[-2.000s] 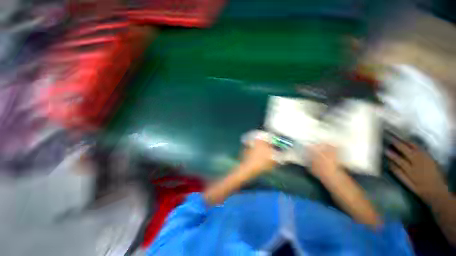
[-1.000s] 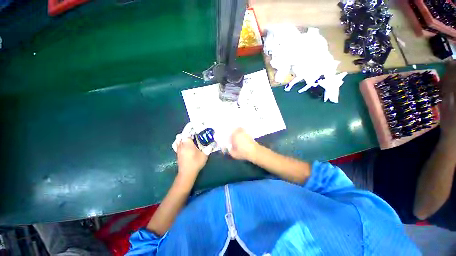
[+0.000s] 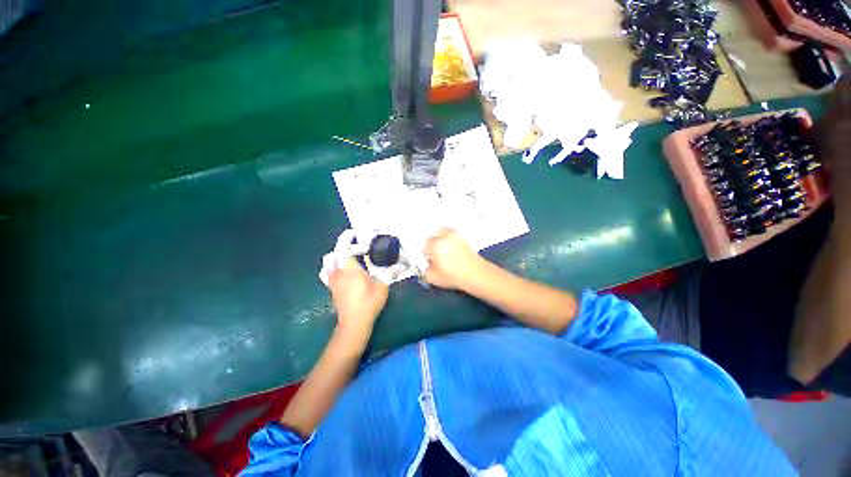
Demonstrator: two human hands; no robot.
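A small dark roundish watch head [image 3: 383, 250] shows between my hands, over the near-left part of a white printed paper sheet [image 3: 495, 200]. My left hand [image 3: 356, 287] is closed around it together with a crumpled white cloth [image 3: 338, 256]. My right hand [image 3: 450, 260] is beside it on the right, fingers curled on the cloth's other end; the fingertips are hard to make out against the white.
A black metal stand [image 3: 413, 74] reaches over the paper. Behind are an orange-red box [image 3: 452, 61], white wipes [image 3: 551, 93] and a dark pile [image 3: 672, 56] on cardboard [image 3: 597, 23]. At right, a pink tray [image 3: 692, 196] holds black parts beside another person's arm [image 3: 821, 289].
The view has steadied and shifted slightly. The watch head showed a striped, shining face a second ago and now looks plain dark and round. Both hands stay in about the same place.
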